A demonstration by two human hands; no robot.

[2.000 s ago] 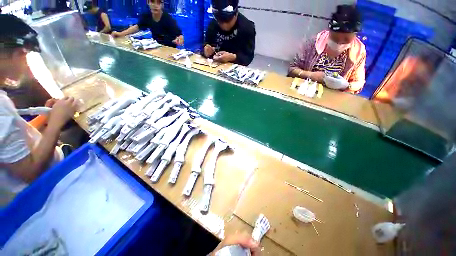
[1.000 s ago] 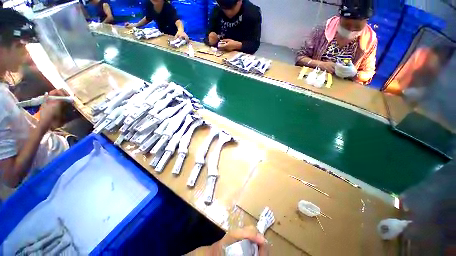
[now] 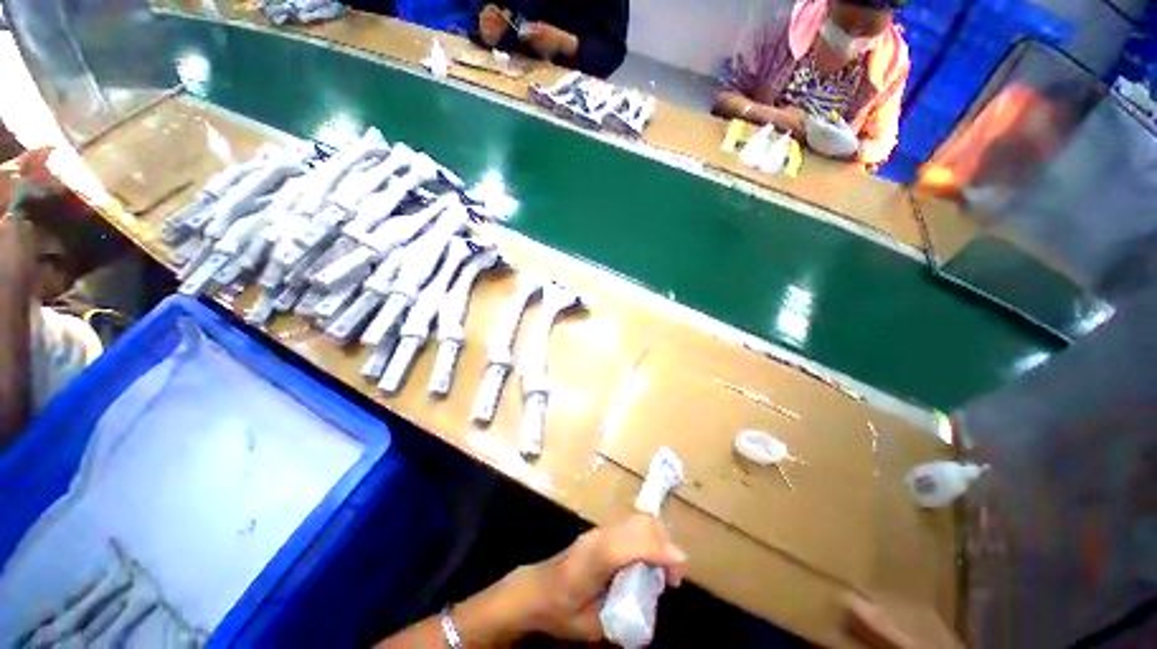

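My left hand (image 3: 609, 564), with a bracelet at the wrist, is closed around a pale grey limb part (image 3: 632, 604) near the bench's front edge. Its toed end points away from me over the cardboard; the toes are blurred. My right hand (image 3: 898, 624) is blurred and cut off by the bottom edge at the lower right; its fingers cannot be made out. A white glue dish (image 3: 760, 446) with thin slivers by it lies on the cardboard mat (image 3: 711, 393). A white glue bottle (image 3: 945, 483) lies on its side at the right.
A pile of grey limbs (image 3: 368, 241) covers the bench at left. A blue crate (image 3: 381, 437) with white lining and some limbs stands lower left. A green conveyor belt (image 3: 634, 266) runs behind the bench. People sit across it and at far left. A metal panel (image 3: 1066, 507) stands at right.
The view has tilted down. More of my left hand and the limb part now shows, with the wrist in view. My right hand has come into view at the lower right.
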